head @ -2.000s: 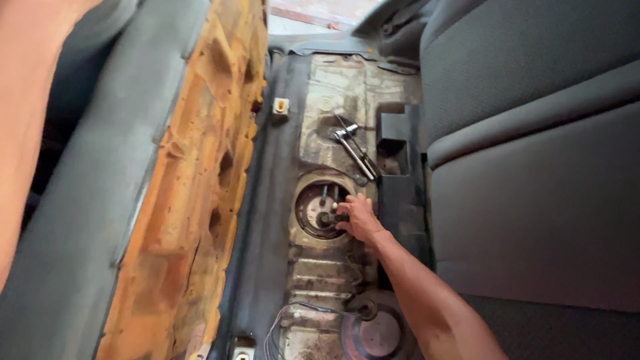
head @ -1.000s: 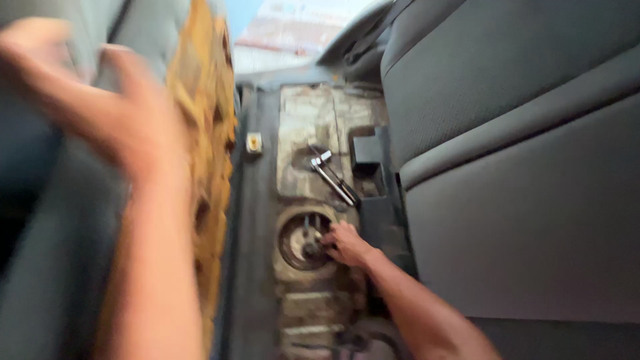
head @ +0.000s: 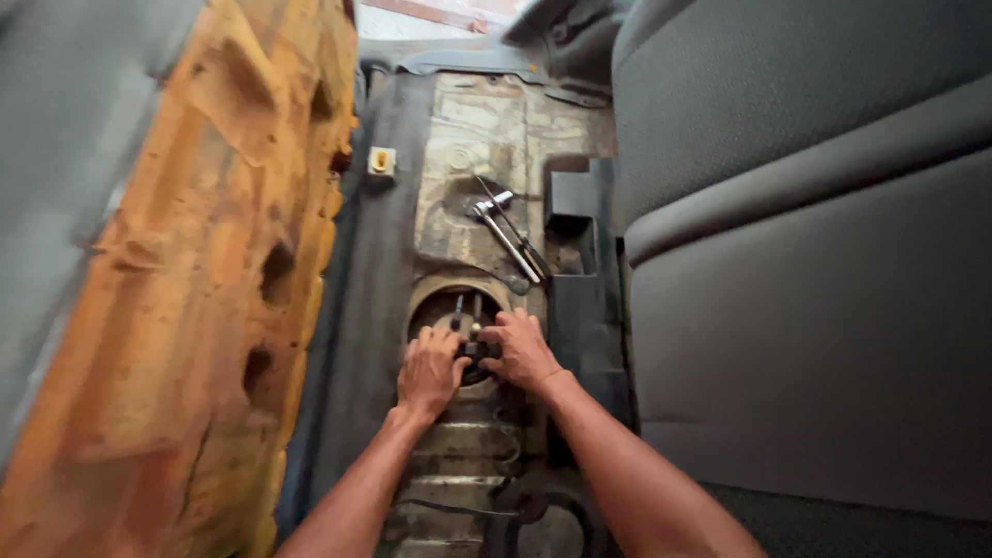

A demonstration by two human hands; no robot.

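Note:
Both hands reach into a round access opening (head: 419,304) in the metal floor of a car. My left hand (head: 431,367) lies over its left rim, with the fingertips at a black connector (head: 473,350). From the right, my right hand (head: 521,346) has its thumb and fingers at the same connector; its grip there cannot be told. Two thin pipe fittings (head: 476,304) stand up just beyond the fingers. Farther off, a chrome ratchet wrench (head: 508,242) and a thin screwdriver (head: 524,246) lie crossed on the floor panel.
On the left stands a raised seat cushion, its orange-brown foam underside (head: 178,310) facing the opening. A grey fabric seat back (head: 806,325) fills the right. Black plastic trim (head: 572,194) borders the floor panel, and a pale clip (head: 381,161) sits at upper left. A wire (head: 457,508) runs nearer me.
My left hand, raised at the left one second ago, has come down to the opening beside my right hand. My right hand has stayed at the opening.

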